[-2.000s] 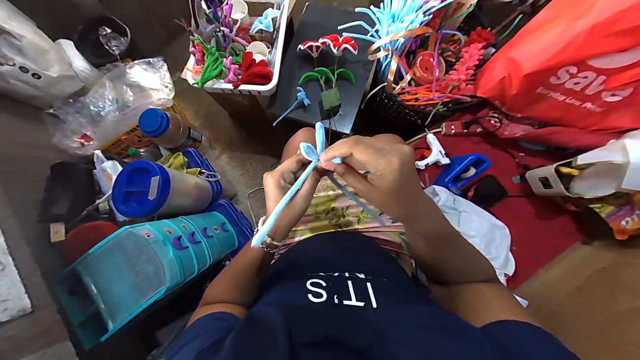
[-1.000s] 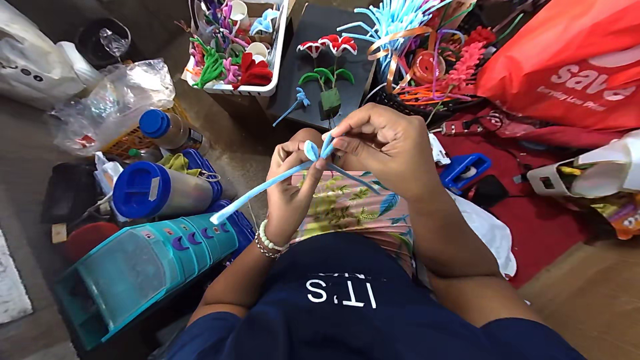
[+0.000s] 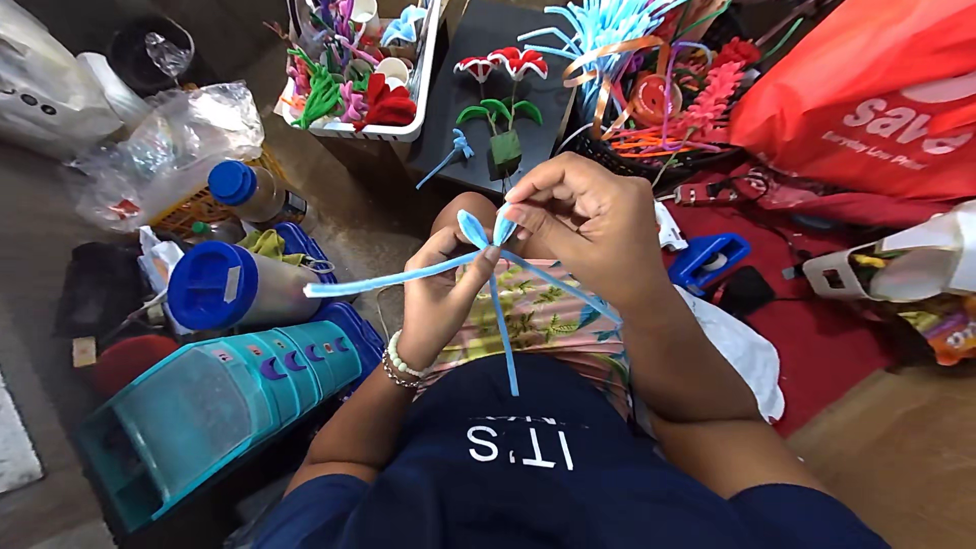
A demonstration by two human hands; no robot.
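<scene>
My left hand (image 3: pixel 450 282) pinches the centre of a light blue pipe-cleaner piece (image 3: pixel 503 328) between thumb and finger. Two small pointed loops stand up from that centre, and several straight ends spread out to the left, down and to the lower right. With thumb and forefinger, my right hand (image 3: pixel 587 229) grips the right-hand loop. Beyond the hands, on a dark box, are red and white pipe-cleaner flowers (image 3: pixel 518 65) with green leaves on a green block (image 3: pixel 505 152). A small light blue flower with a stem (image 3: pixel 450 156) lies to their left.
A white basket (image 3: pixel 419 114) of pipe-cleaner pieces stands at the back left. Light blue pipe cleaners (image 3: pixel 610 38) fill a dark basket at the back right, beside a red bag (image 3: pixel 862 99). Left are a blue-lidded jug (image 3: pixel 213 286) and teal drawers (image 3: pixel 198 396); right, a blue tape dispenser (image 3: pixel 709 263).
The two loops now stand apart in a V, and more straight ends show below them. Both hands sit a little lower than one second ago, still holding the piece.
</scene>
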